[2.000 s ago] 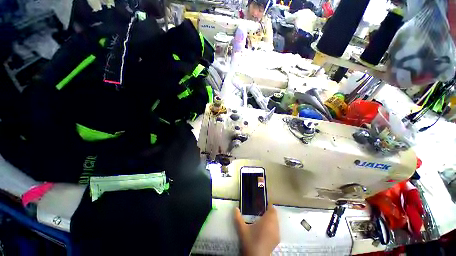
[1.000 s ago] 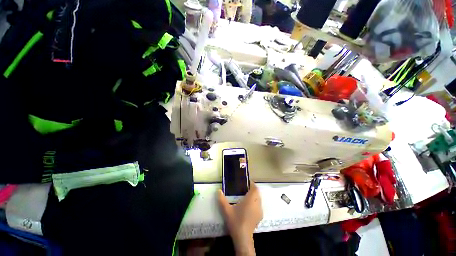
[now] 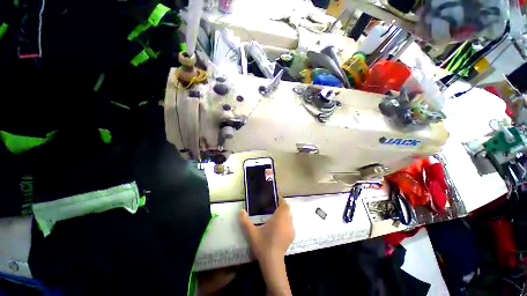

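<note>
A white-edged smartphone lies against the sewing machine's bed, its screen mostly dark with a small picture at upper right. My right hand grips its lower end, with fingers at both sides. My left hand is not identifiable; a blurred skin-coloured patch shows below the table edge. A black garment panel lies left of the needle area, with a pale green strip flat across it. The cream JACK machine head stands behind the phone.
Black snips and a small metal plate lie right of the phone. Red cloth is at the machine's right end. A black garment heap with neon green patches fills the left. Supplies clutter the area behind the head.
The view has shifted right and down, so the machine, phone and garments appear farther left and higher. My right hand keeps its grip on the phone.
</note>
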